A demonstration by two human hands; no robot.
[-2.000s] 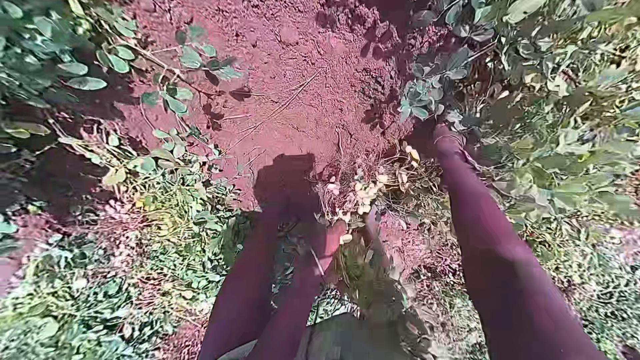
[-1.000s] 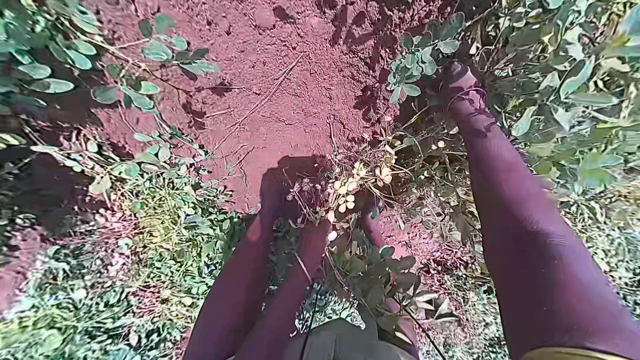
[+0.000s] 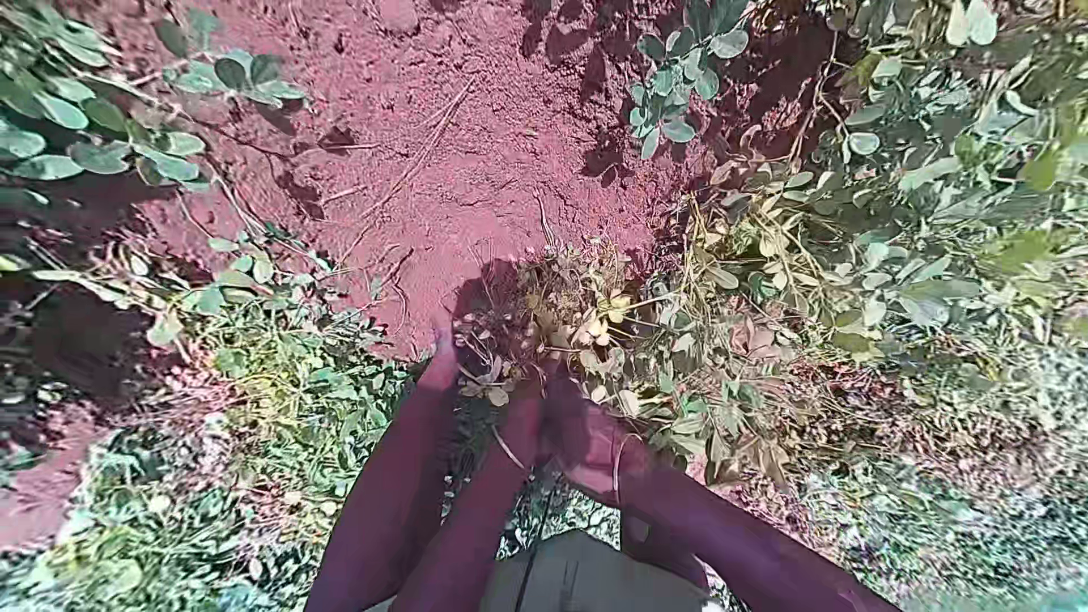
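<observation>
A bunch of uprooted peanut plants (image 3: pixel 595 314), with roots, stems and pale parts that look like pods or leaves, lies at the middle, just beyond my hands. My left hand (image 3: pixel 523 416) is closed around its near end, the fingers partly hidden by leaves and shade. Beside it, almost touching, my right hand (image 3: pixel 591 438) reaches from the lower right with bent fingers against the bunch's base. Whether it grips any stems is not clear. Each wrist has a thin band. Leafy stems (image 3: pixel 722 408) spread right of the hands.
Reddish bare soil (image 3: pixel 493 170) with dry twigs stretches ahead. Green leafy plants stand at the upper left (image 3: pixel 110 144) and along the right (image 3: pixel 952 212). Pulled greenery (image 3: pixel 280 408) lies at the left. My left leg (image 3: pixel 382 484) is beside my left forearm.
My right hand, earlier stretched out to the plants at the upper right, has come back beside my left hand. More leafy stems now lie to the right of the bunch.
</observation>
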